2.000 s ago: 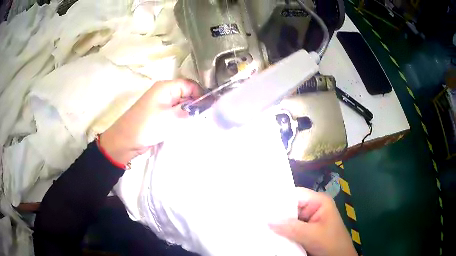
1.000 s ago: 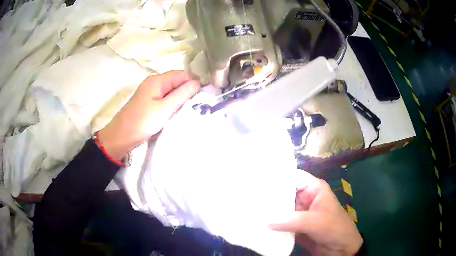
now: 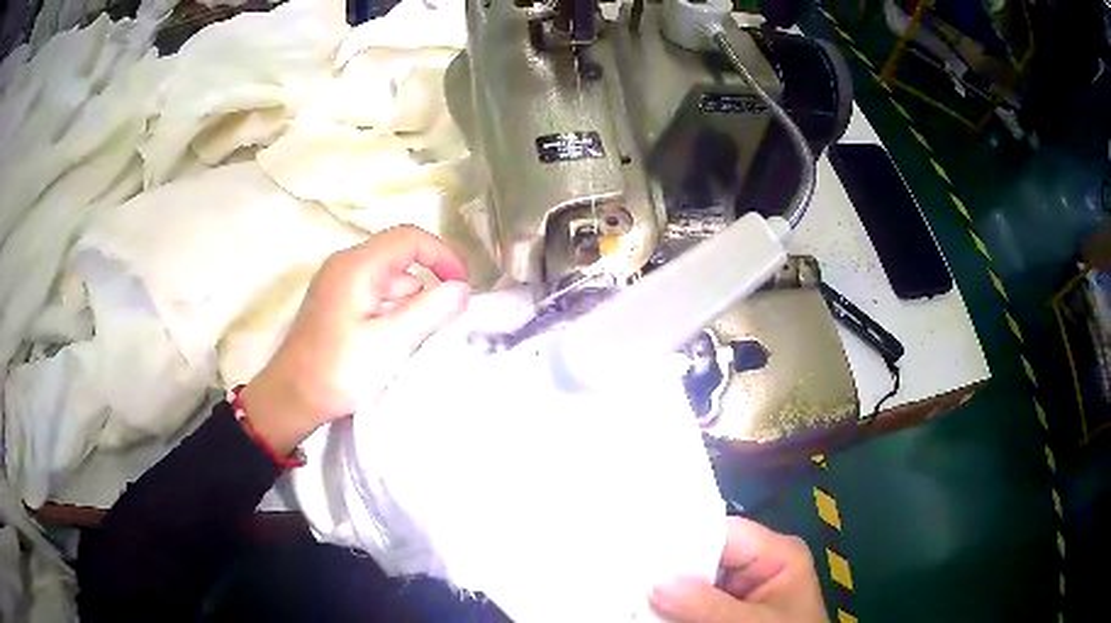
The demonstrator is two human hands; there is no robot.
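A white garment piece (image 3: pixel 548 487), glaring under the lamp, spreads from the needle area towards me. My left hand (image 3: pixel 366 329) grips its upper left edge, thumb and fingers pinched, just left of the needle area. My right hand (image 3: pixel 749 578), partly cut off by the bottom edge, holds its lower right edge between thumb and fingers. The grey-beige sewing machine (image 3: pixel 548 110) stands behind the cloth. The white machine lamp (image 3: pixel 694 292) hangs over the needle area and partly hides it; glare hides the cloth edge there.
A cream garment pile (image 3: pixel 183 256) covers the table at left. A flat black phone-like rectangle (image 3: pixel 892 222) and a slim black tool (image 3: pixel 863 321) lie on the pale table (image 3: pixel 944 347) right of the machine. Green floor with yellow-black tape (image 3: pixel 833 535) lies beyond.
The machine and table sit lower in view. My left hand's fingers are more curled at the cloth edge. My right hand is lower in the picture, still holding the cloth.
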